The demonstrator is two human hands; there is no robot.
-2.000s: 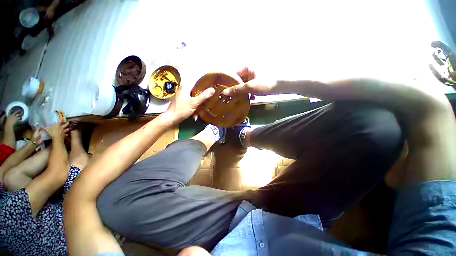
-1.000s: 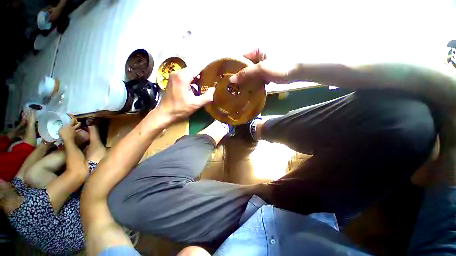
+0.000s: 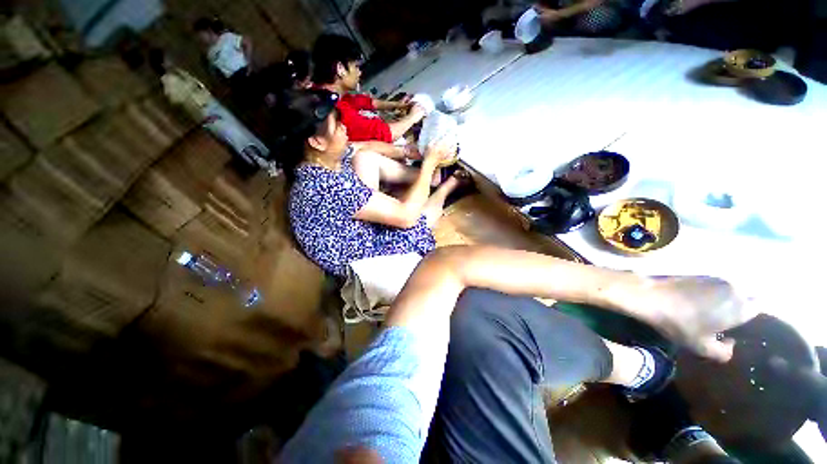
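My left hand (image 3: 696, 313) is at the lower right, its fingers at the near edge of a round housing (image 3: 757, 376), which looks dark brown here with small light marks near its middle. The housing is over the table's edge, above my feet. My right hand is not clearly seen; only a dark blurred part shows at the right rim beside the housing. The yellow parts bowl (image 3: 655, 214) stands on the table with yellow bits and a black-and-blue piece inside. A dark parts bowl (image 3: 598, 172) is behind it, and a black bag (image 3: 560, 210) lies beside them.
Seated people in a patterned top (image 3: 331, 213) and in red (image 3: 363, 120) handle white bowls along the white table (image 3: 553, 100). More round dishes (image 3: 749, 63) stand at the far right. Stacked cartons (image 3: 100, 227) and a clear bottle (image 3: 218, 276) are at left.
The view has swung left, showing the neighbours and cartons. The housing and my left hand now appear at the lower right. My right hand has mostly left the view.
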